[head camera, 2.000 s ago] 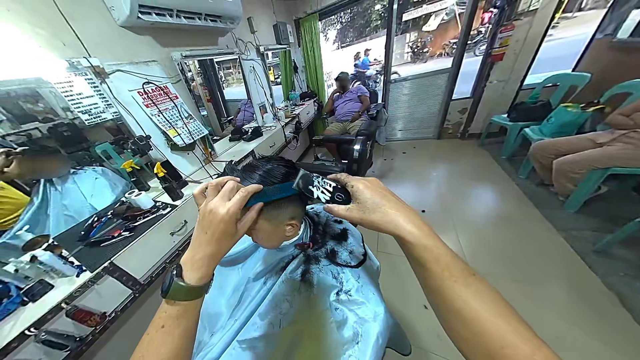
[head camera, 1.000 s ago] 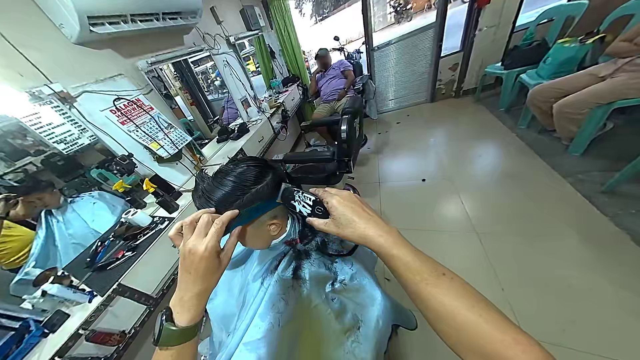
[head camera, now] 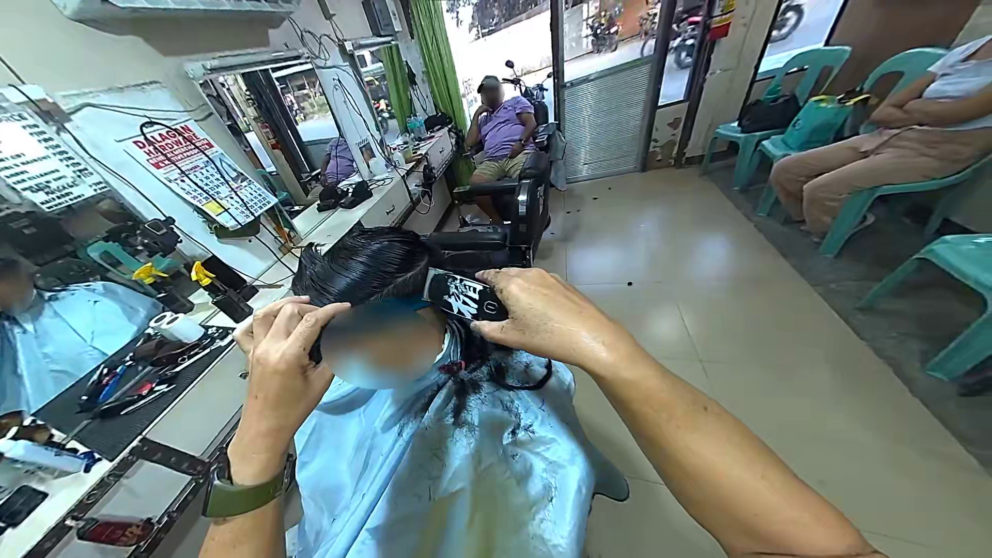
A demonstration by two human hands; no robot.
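A seated person with wet, dark hair (head camera: 364,267) wears a light blue barber's cape (head camera: 457,473) with loose cut hair on its shoulder. My right hand (head camera: 542,310) grips a black hair clipper (head camera: 469,296) with white markings, its head against the side of the person's hair. My left hand (head camera: 287,349), with a green-strapped watch on the wrist, is at the other side of the head, its fingers closed on the end of a dark blue comb (head camera: 411,302). The comb lies across the head toward the clipper, and its held end is hidden by my fingers.
At left a counter holds a black mat (head camera: 139,418) with barber's tools and spray bottles (head camera: 221,291) under a mirror. Beyond the person stands a black barber chair (head camera: 527,209); a person in a purple shirt sits behind it. Green plastic chairs (head camera: 961,263) line the right side, another person seated there.
Both hands stay at the head with clipper and comb. The seated person's head now shows more from the front. The view has shifted somewhat.
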